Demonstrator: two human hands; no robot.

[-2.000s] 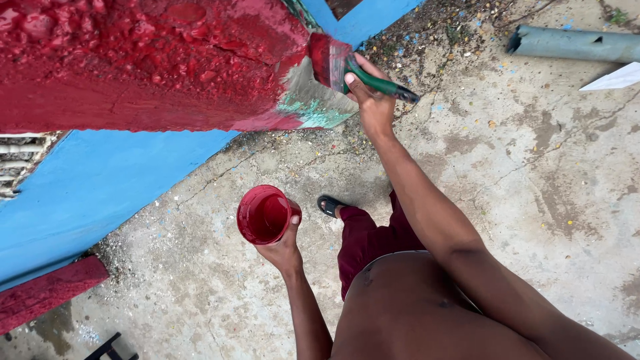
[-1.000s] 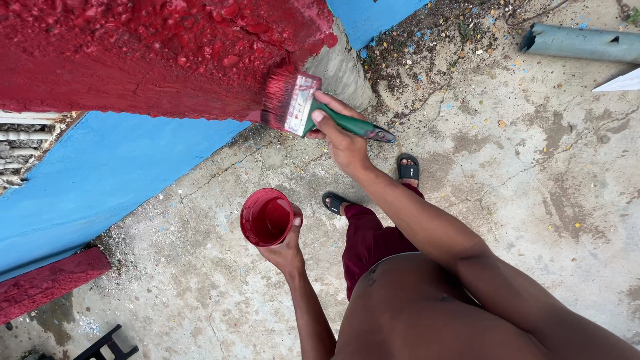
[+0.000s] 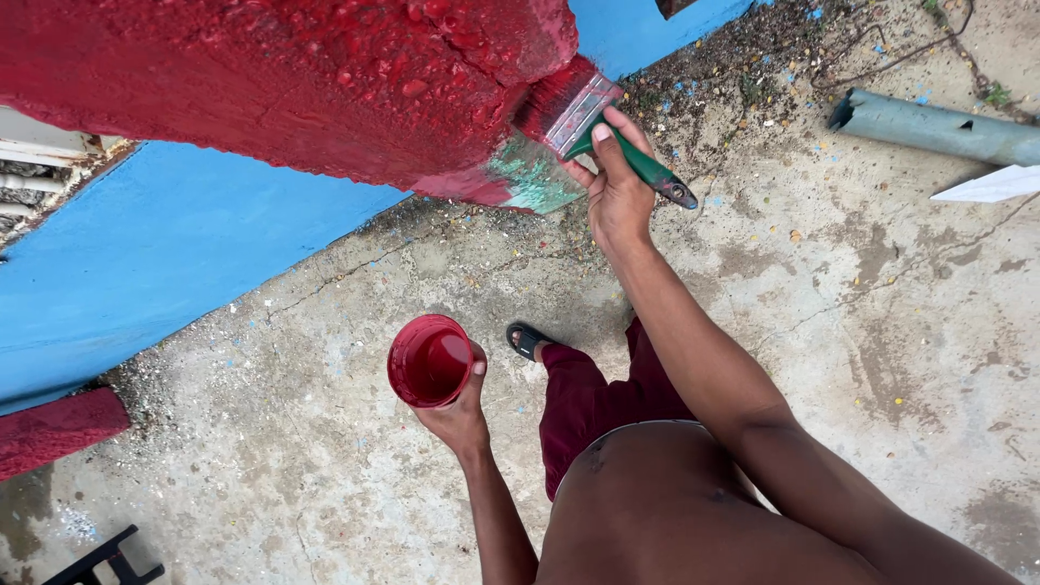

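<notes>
My right hand (image 3: 621,183) grips a wide paintbrush (image 3: 626,154) by its green handle, thumb on top near the metal band. The brush's red-coated bristles lie against the end of a rough ledge (image 3: 325,89) covered in wet red paint. Just below the bristles, a corner patch (image 3: 536,175) of the ledge shows pale green and grey. Lower down, my left hand (image 3: 459,410) is wrapped around a round tub (image 3: 431,361) with red paint inside, its mouth facing up. The fingers under the tub are mostly hidden.
A blue wall (image 3: 203,236) runs behind and below the ledge. On the concrete floor (image 3: 325,463) lie a grey-green pipe (image 3: 942,130) and a white pointed piece (image 3: 991,184) at right. A second red ledge (image 3: 61,431) is at left, and a black frame (image 3: 106,561) at lower left.
Since one second ago, the brush in my right hand has moved from the ledge's lower edge to its end by the pale green patch. My left hand still holds the tub.
</notes>
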